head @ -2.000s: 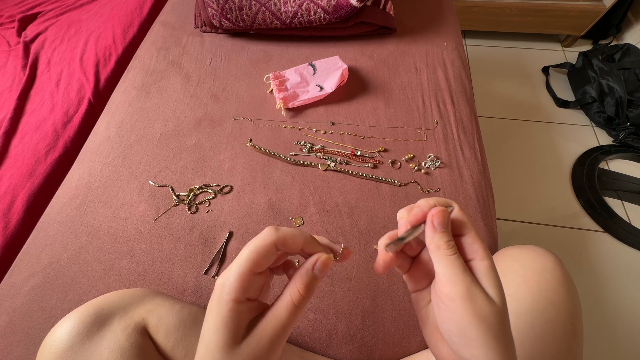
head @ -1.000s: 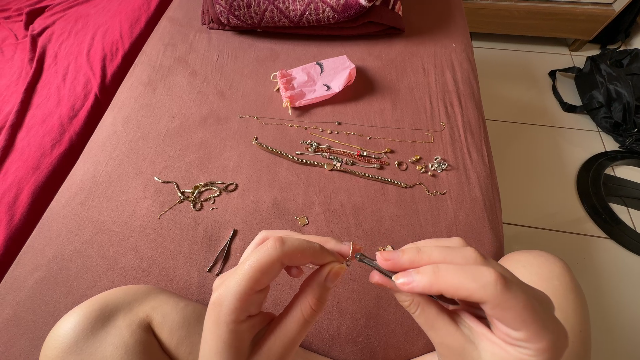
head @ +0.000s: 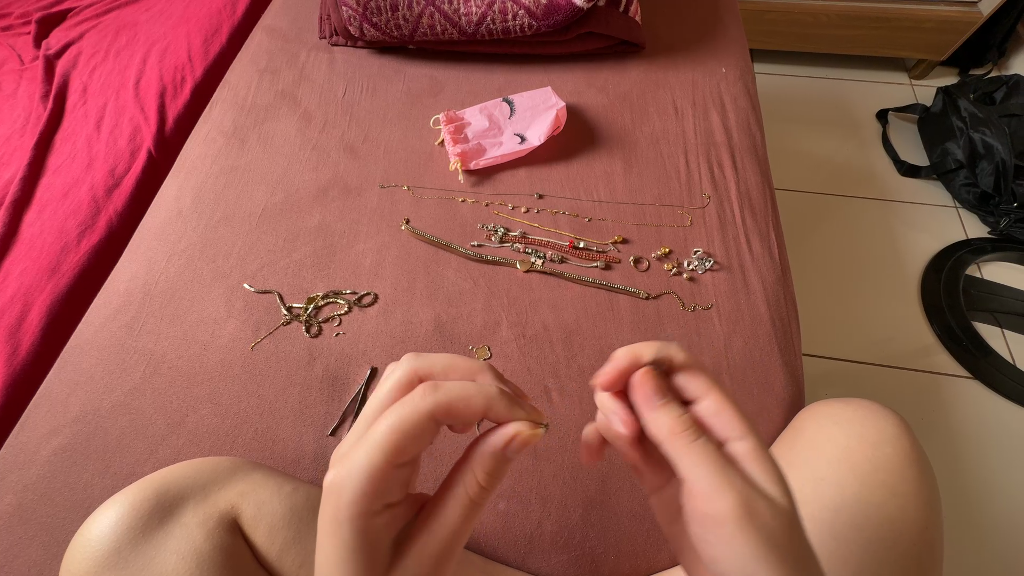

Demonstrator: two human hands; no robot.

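My left hand (head: 436,456) pinches a tiny metal piece between thumb and forefinger; its shape is mostly hidden. To its right my right hand (head: 688,448) is raised with curled fingers, slightly blurred, and the tool seen in it earlier is almost wholly hidden. Metal tweezers (head: 352,402) lie just left of my left hand. A gold clover-shaped pendant (head: 482,352) rests beyond its knuckles. Farther left is a tangled gold chain (head: 312,308). A long flat gold chain (head: 576,278), red beaded bracelets (head: 552,246), a gold ring (head: 639,262) and small charms (head: 698,262) lie beyond the hands.
A pink drawstring pouch (head: 508,132) lies beyond the thin necklaces (head: 552,212). Folded patterned fabric (head: 480,20) sits at the far end of the brownish-pink sheet (head: 160,384). On the tiled floor at right are a black bag (head: 972,148) and a black ring-shaped object (head: 944,312).
One second ago the dark slim tool in my right hand touched the small piece at my left fingertips. Now my right hand is apart from the left, its fingers more curled.
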